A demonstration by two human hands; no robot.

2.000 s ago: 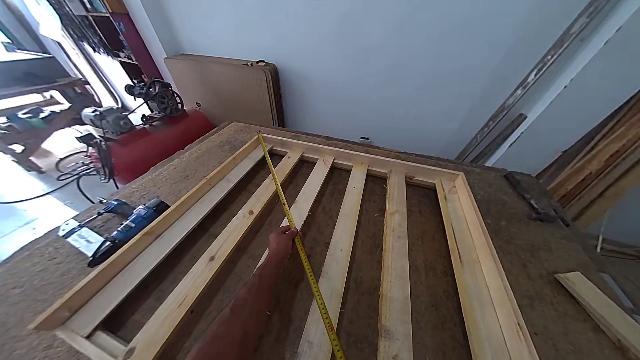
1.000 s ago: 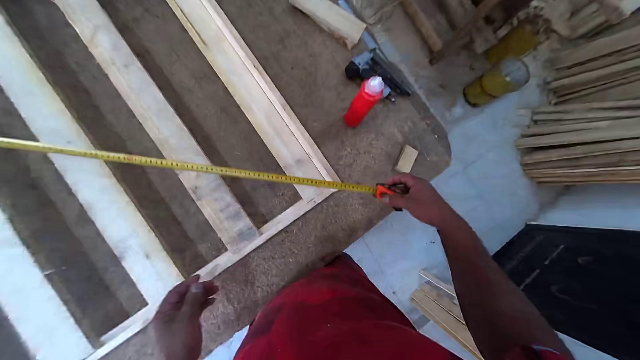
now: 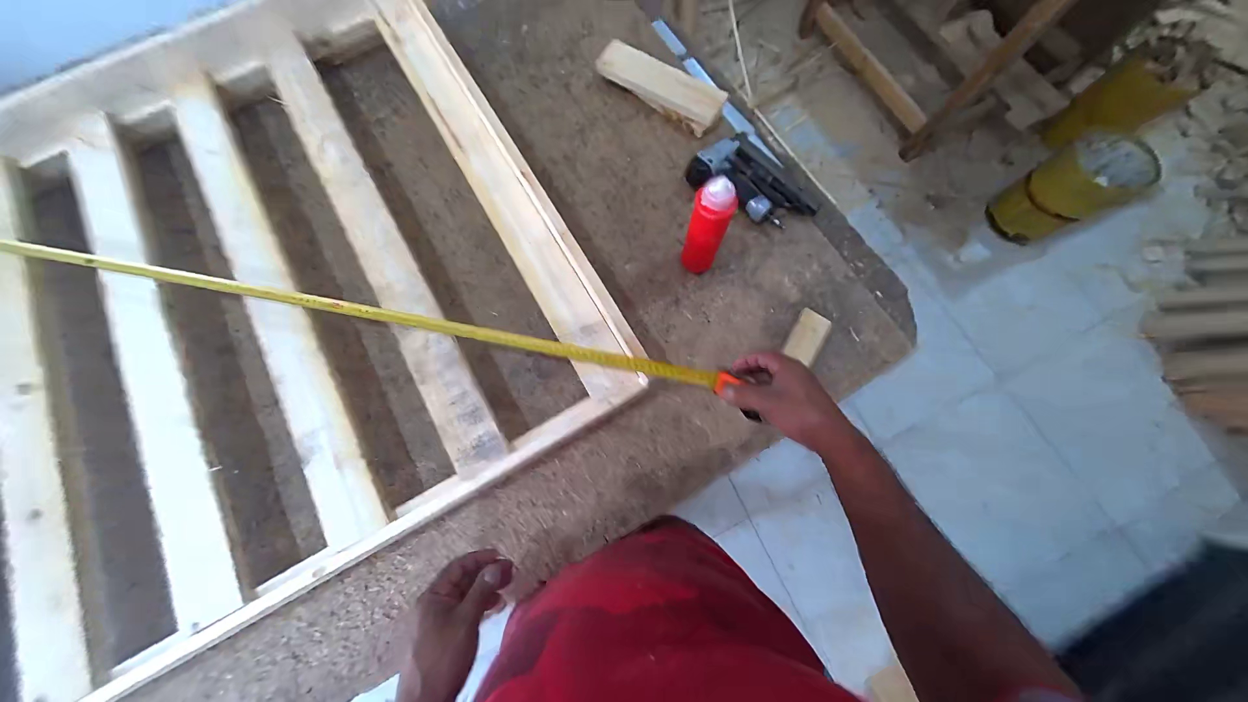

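Observation:
My right hand (image 3: 785, 395) is closed around an orange and black tape measure case (image 3: 727, 383), just beyond the near right corner of a slatted wooden frame (image 3: 526, 444). The yellow tape blade (image 3: 390, 314) runs out from it diagonally across that corner and over the slats, leaving the view at the left; its far end is out of view. Near the workbench's front edge, my left hand (image 3: 466, 595) hovers beside the frame's near rail with its fingers loosely curled and holding nothing.
On the particle-board workbench (image 3: 780, 283) lie a red squeeze bottle (image 3: 709, 226), a pneumatic nailer (image 3: 751, 175), a wood offcut (image 3: 661, 86) and a small wood block (image 3: 806, 337). Beyond the bench edge, a yellow bucket (image 3: 1048, 200) and stacked wood strips (image 3: 1204, 322) are on the tiled floor.
The view has swung strongly to the frame's near right corner since two seconds ago. Over the last second, my right hand stays on the tape case, and my left hand stays empty.

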